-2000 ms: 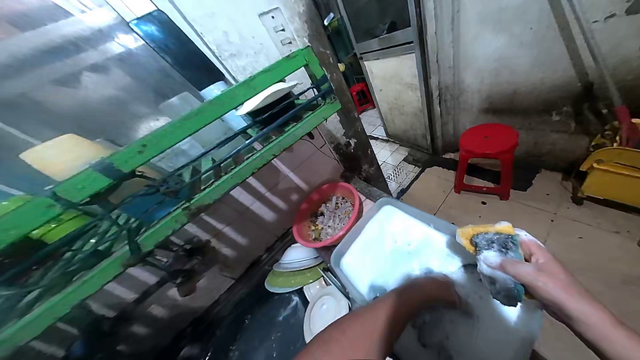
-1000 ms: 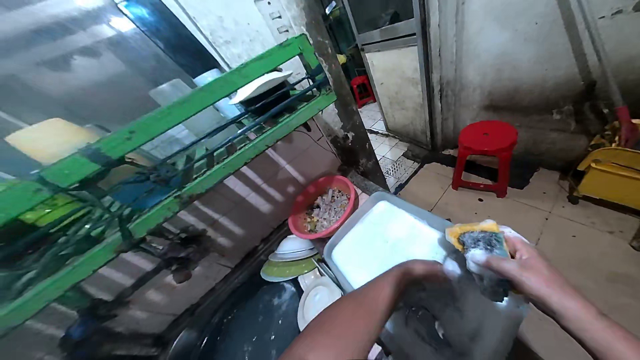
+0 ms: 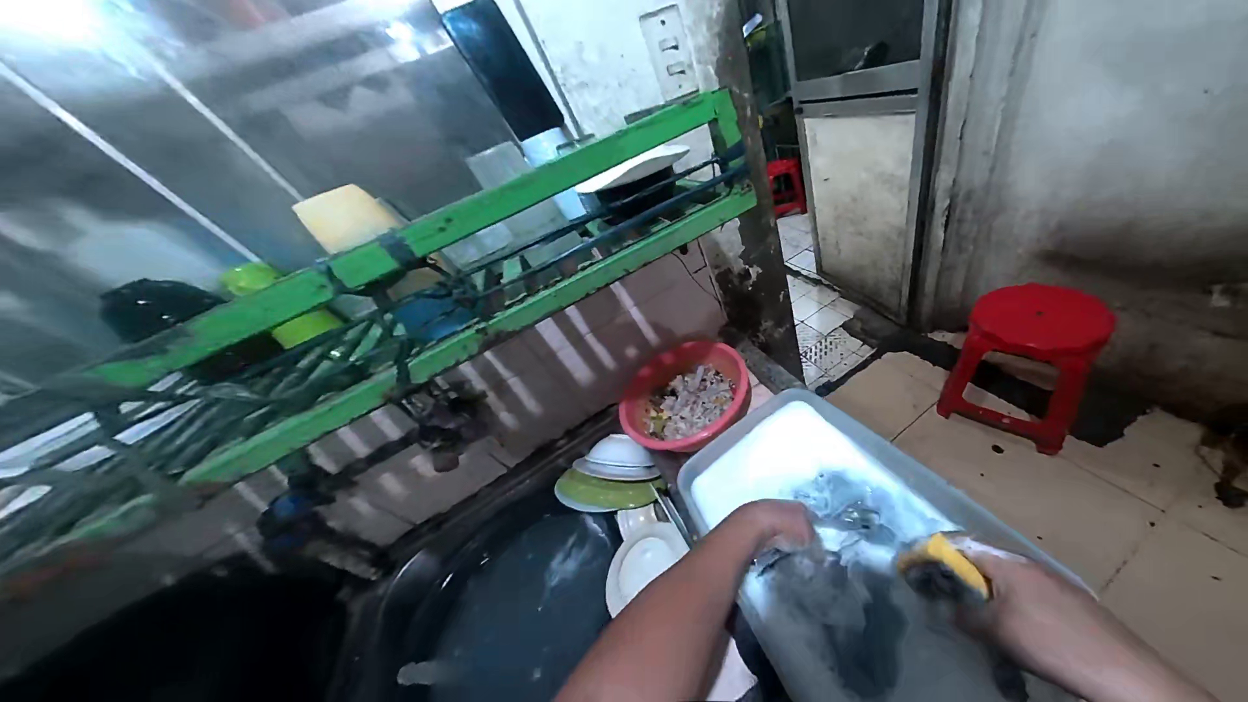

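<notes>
A yellow sponge (image 3: 960, 564) with a dark scouring side is in my right hand (image 3: 1019, 595), at the right part of a grey plastic tub (image 3: 712, 444). White suds (image 3: 780, 448) and dark grey water fill the tub. My left hand (image 3: 780, 526) reaches into the tub near its middle, its fingers partly hidden by dark, blurred shapes; whether it grips something does not show. Left of the tub, white bowls (image 3: 616, 453), a green plate (image 3: 600, 490) and a white dish (image 3: 645, 565) are piled by a dark water-filled basin (image 3: 517, 595).
A red basin (image 3: 639, 390) with food scraps stands behind the tub. A green rack (image 3: 546, 185) holding dishes and containers crosses the left side. On the tiled floor at right is a red plastic stool (image 3: 1038, 322). A door (image 3: 863, 195) stands behind.
My right hand with the sponge has moved lower, down towards the tub's contents. The suds patch has become smaller, with dark water showing in it. The view has shifted left.
</notes>
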